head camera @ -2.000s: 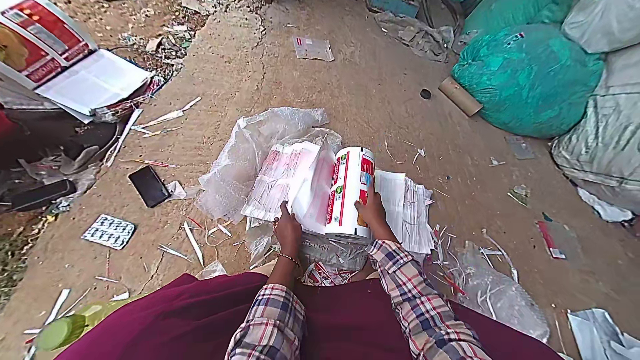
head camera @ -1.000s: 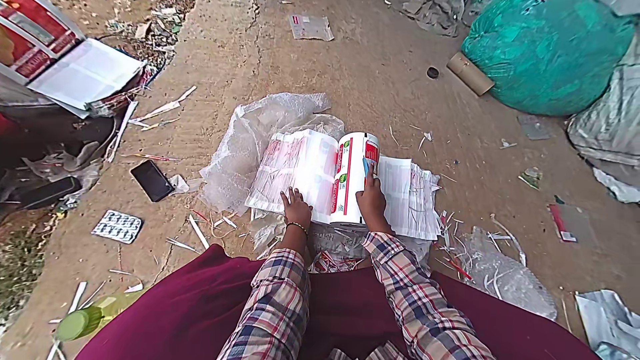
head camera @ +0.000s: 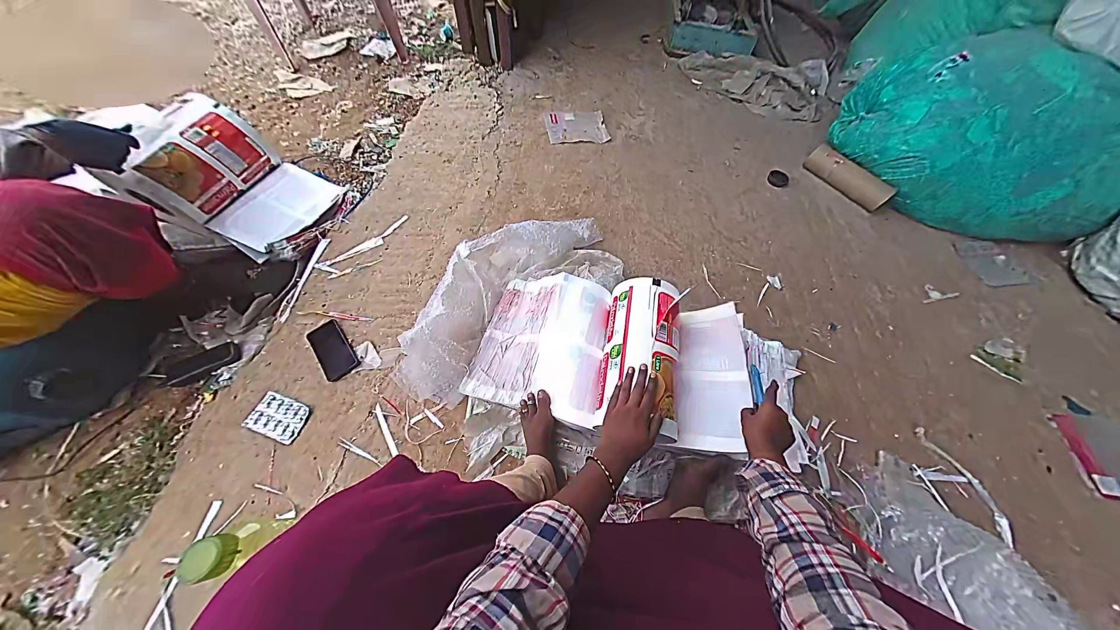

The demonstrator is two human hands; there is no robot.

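A stack of printed plastic film sheets (head camera: 560,341) lies open like a book on clear plastic wrapping (head camera: 490,271), in front of my feet. Its middle part, a curled fold of red and white printed film (head camera: 643,324), rises above the flat white sheets (head camera: 710,376) at its right. My left hand (head camera: 632,416) rests flat on the lower part of the curled fold, fingers spread. At the right edge of the sheets, my right hand (head camera: 767,426) is closed on a slim blue tool (head camera: 756,385), whose kind I cannot tell.
At the left sits another person (head camera: 79,236) beside a similar open stack (head camera: 280,206). A phone (head camera: 332,350), a blister pack (head camera: 277,417) and a bottle with a green cap (head camera: 207,558) lie at my left. A cardboard tube (head camera: 849,178) touches a big green sack (head camera: 980,140) at the back right.
My left hand has moved right, from the flat left sheets onto the curled fold. My right hand has left the fold for the right edge of the sheets. The view now reaches farther left and ahead.
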